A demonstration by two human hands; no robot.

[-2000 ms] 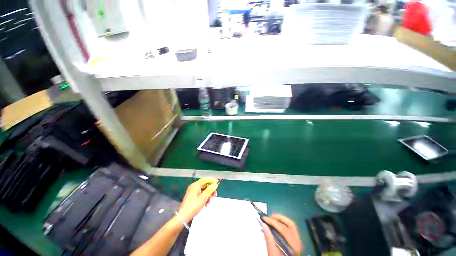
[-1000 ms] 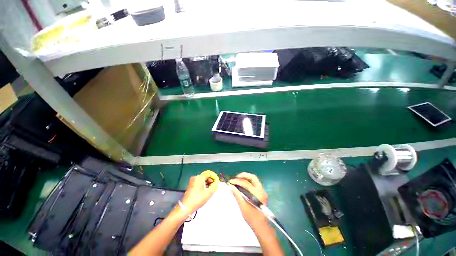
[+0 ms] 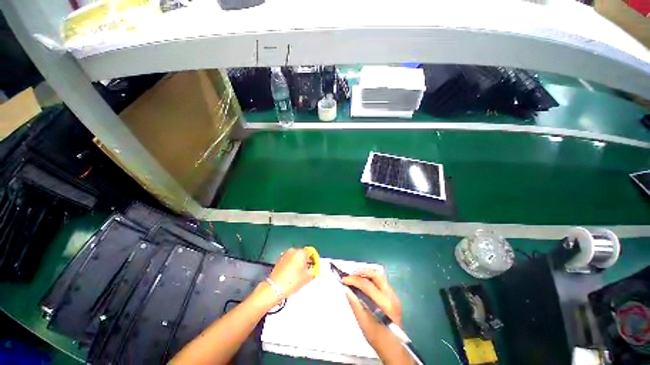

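My left hand [image 3: 293,272] is at the far left part of the white panel stack [image 3: 317,324], fingers curled, with yellow finger cots [image 3: 311,261] at the fingertips; a strand between them is too small to make out. My right hand [image 3: 372,292] holds the black soldering iron [image 3: 365,299] like a pen, its tip pointing up and left, close to my left fingertips over the stack's far edge. The iron's pale cord runs down and right.
Black housings [image 3: 153,292] overlap at the left. A solar panel [image 3: 405,175] rests on a black piece on the green belt [image 3: 306,171]. At right are a clear round container [image 3: 485,254], iron stand [image 3: 470,314], yellow sponge [image 3: 480,351], solder spool [image 3: 597,248] and fan [image 3: 633,321].
The right hand and iron first came up to the left fingertips and are now slightly apart from them. The solar panel on the belt has moved right. The camera view has shifted.
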